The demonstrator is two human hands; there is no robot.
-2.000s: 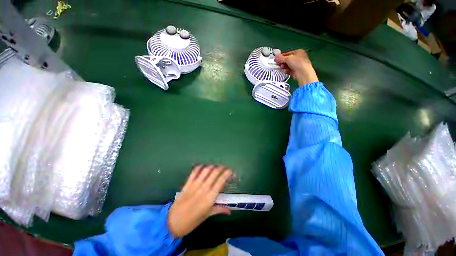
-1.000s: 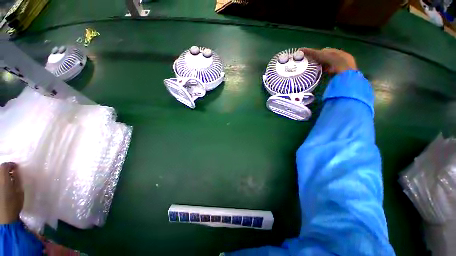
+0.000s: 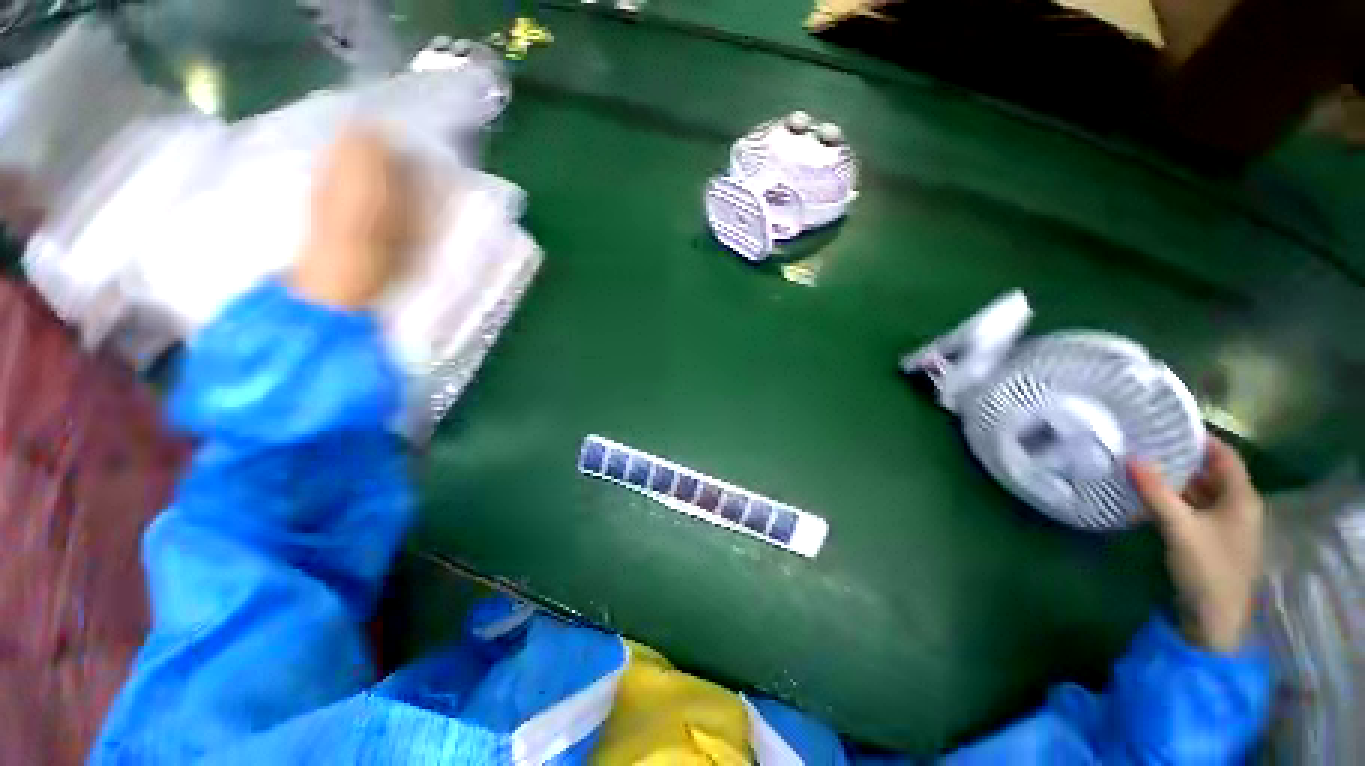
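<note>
My right hand [image 3: 1216,524] holds a white-grey fan [image 3: 1081,427] by the rim of its round grille, at the right. The hub faces up and bears a small dark square label [image 3: 1037,436]. The fan's base points to the upper left. My left hand [image 3: 356,217] is blurred over the stack of bubble bags [image 3: 210,225] at the upper left; whether its fingers grip a bag cannot be told. The white label strip [image 3: 701,494] with a row of dark squares lies on the green bench near me.
A second fan [image 3: 786,180] stands on the bench at the upper middle. Another fan [image 3: 464,75] is partly visible behind the bags, beside yellow bands [image 3: 524,36]. Clear bags [image 3: 1320,614] lie at the right edge. A brown carton [image 3: 1048,45] is at the far side.
My right hand has lifted the fan and brought it nearer, turned over so its labelled hub shows. My left hand has moved up and inward over the bubble bags. The camera view has shifted.
</note>
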